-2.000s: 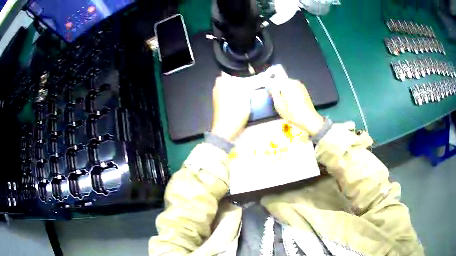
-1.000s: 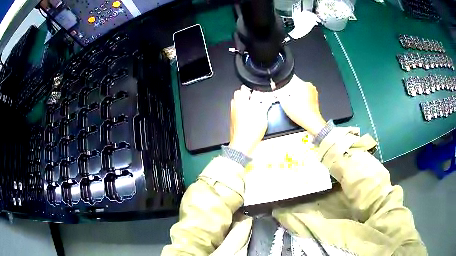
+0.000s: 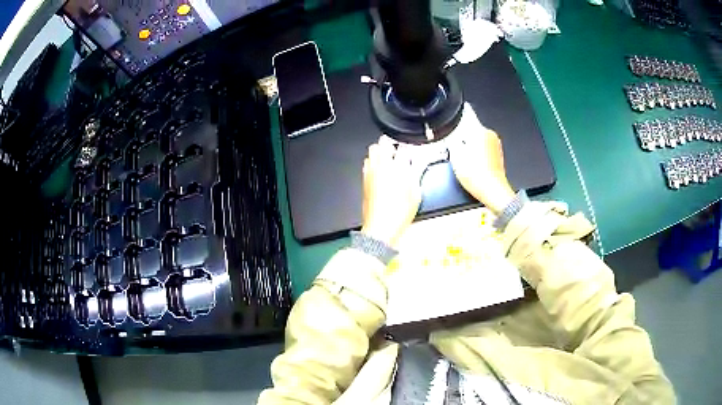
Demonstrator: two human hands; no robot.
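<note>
My left hand (image 3: 390,183) and my right hand (image 3: 480,162) are raised side by side just under the black ring of the microscope (image 3: 416,107), above its black base plate (image 3: 332,178). The fingers of both hands are bent inward towards each other. They are overexposed, and whatever lies between the fingertips is too bright and small to make out. A white paper sheet (image 3: 451,289) lies in front of the base, with yellow bits (image 3: 455,255) scattered on it. The monitor (image 3: 150,32) at upper left shows a magnified board with orange dots.
Black blister trays (image 3: 146,213) are stacked at left. A smartphone (image 3: 304,88) lies left of the microscope. A white tub (image 3: 525,24) and a crumpled wipe (image 3: 476,41) are behind the base. Several silvery module rows (image 3: 679,133) lie on the green mat (image 3: 582,103) at right. A blue stool (image 3: 690,251) stands at lower right.
The view has shifted since two seconds ago, and the monitor has changed from blue to a magnified board. Over the last second my right hand's fingers have moved slightly; both hands stay under the ring.
</note>
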